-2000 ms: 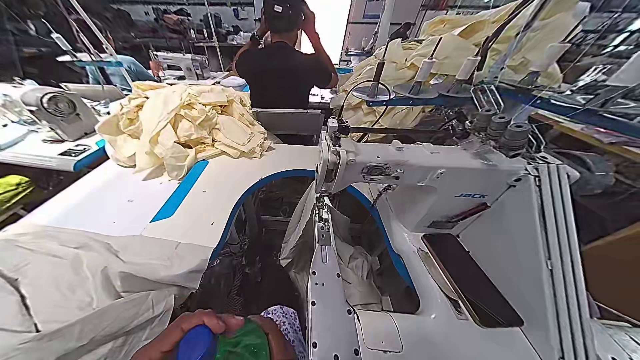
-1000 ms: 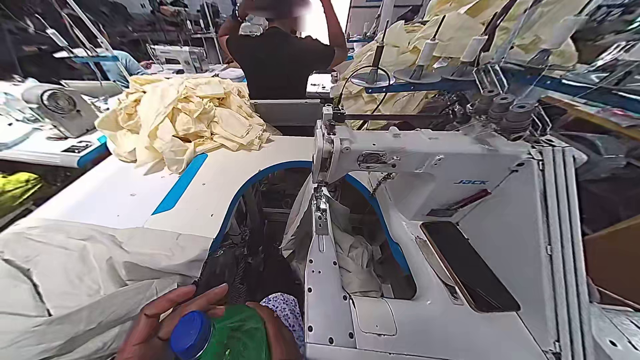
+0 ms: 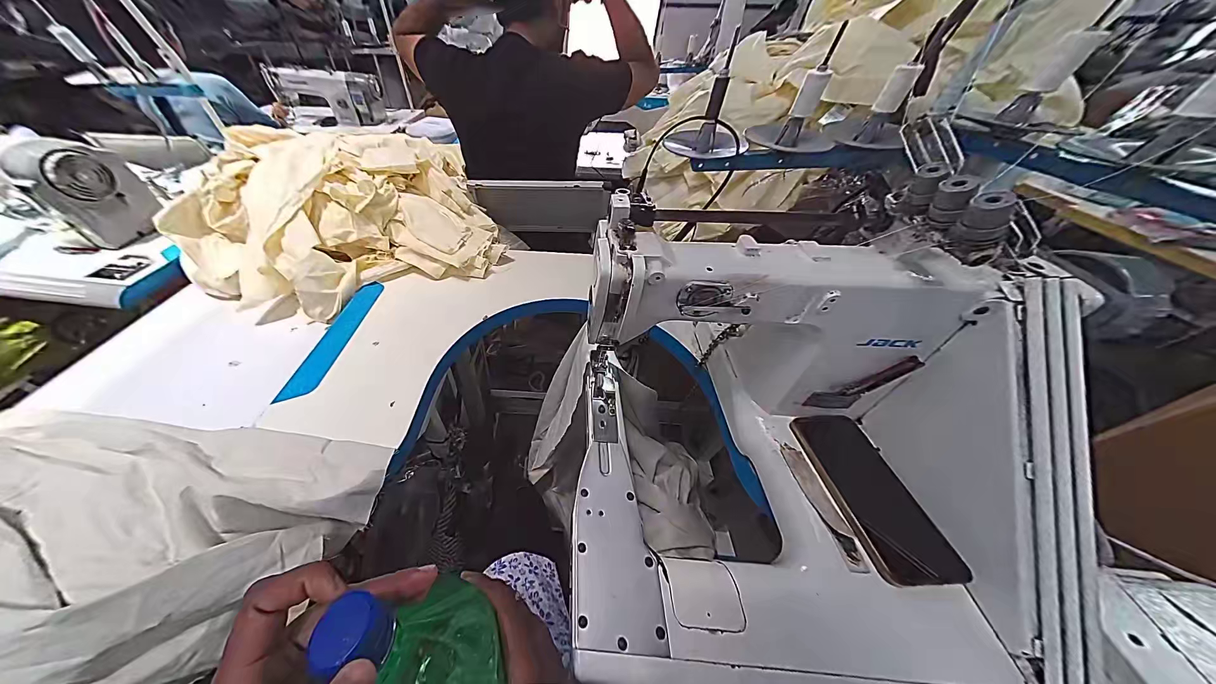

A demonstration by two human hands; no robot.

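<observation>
At the bottom edge a green plastic bottle [image 3: 448, 635] with a blue screw cap [image 3: 351, 635] lies between my hands. My left hand [image 3: 275, 617] has its fingers curled around the cap. The bottle's right side rests in my right hand [image 3: 527, 636], which is partly cut off by the frame. Just beyond stands a white Jack sewing machine [image 3: 798, 304], with light grey fabric [image 3: 670, 484] hanging at its narrow arm under the presser foot [image 3: 602, 380].
Cream fabric [image 3: 332, 209] is heaped on the white table [image 3: 228, 351]. Grey cloth [image 3: 171, 513] covers its near left part. A smartphone [image 3: 883, 503] lies on the machine bed. A person in a black shirt [image 3: 522, 104] stands beyond, arms raised. Thread cones [image 3: 983, 214] stand at right.
The bottle stands farther into view than two seconds ago, and my left hand has gone from beside the cap to curling around it. The person beyond has shifted posture.
</observation>
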